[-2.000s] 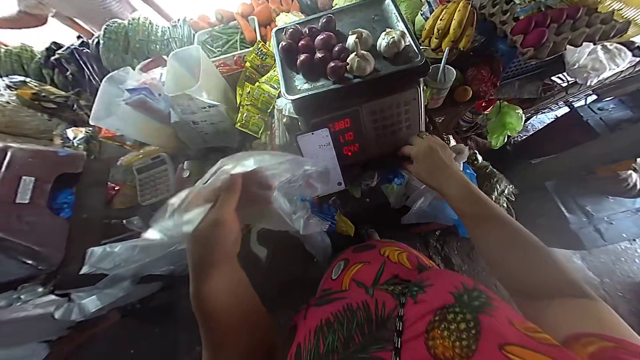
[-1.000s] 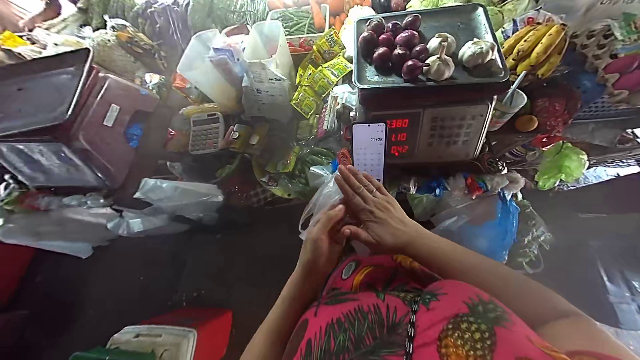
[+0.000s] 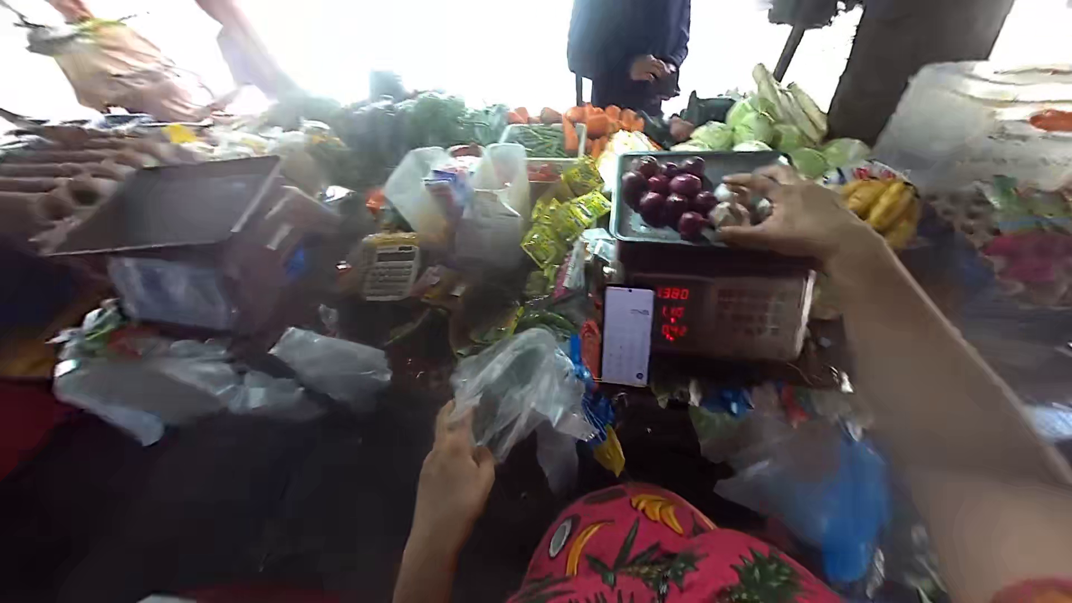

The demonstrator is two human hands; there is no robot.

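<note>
My left hand (image 3: 456,461) grips the edge of a clear plastic bag (image 3: 523,385), which puffs out in front of the scale. Over the right end of a metal weighing tray (image 3: 624,226), my right hand (image 3: 787,209) curls its fingers around garlic bulbs (image 3: 730,214); whether it has closed on them cannot be told. Several red onions (image 3: 674,194) lie in the tray's left half. Under the tray is a digital scale (image 3: 754,318) with lit red digits, and a phone (image 3: 627,335) showing a calculator stands against its front.
A calculator (image 3: 391,266) and plastic containers (image 3: 494,209) stand left of yellow sachets (image 3: 557,230). A second scale (image 3: 193,205) is farther left. Bananas (image 3: 883,205) lie right of the tray, cabbages (image 3: 754,126) and carrots (image 3: 599,121) behind it. A person (image 3: 628,50) stands beyond the produce.
My hands were together at the bag one second ago; now they are apart. The right one has moved up to the garlic in the tray, and the bag is spread wider. The view has tilted up.
</note>
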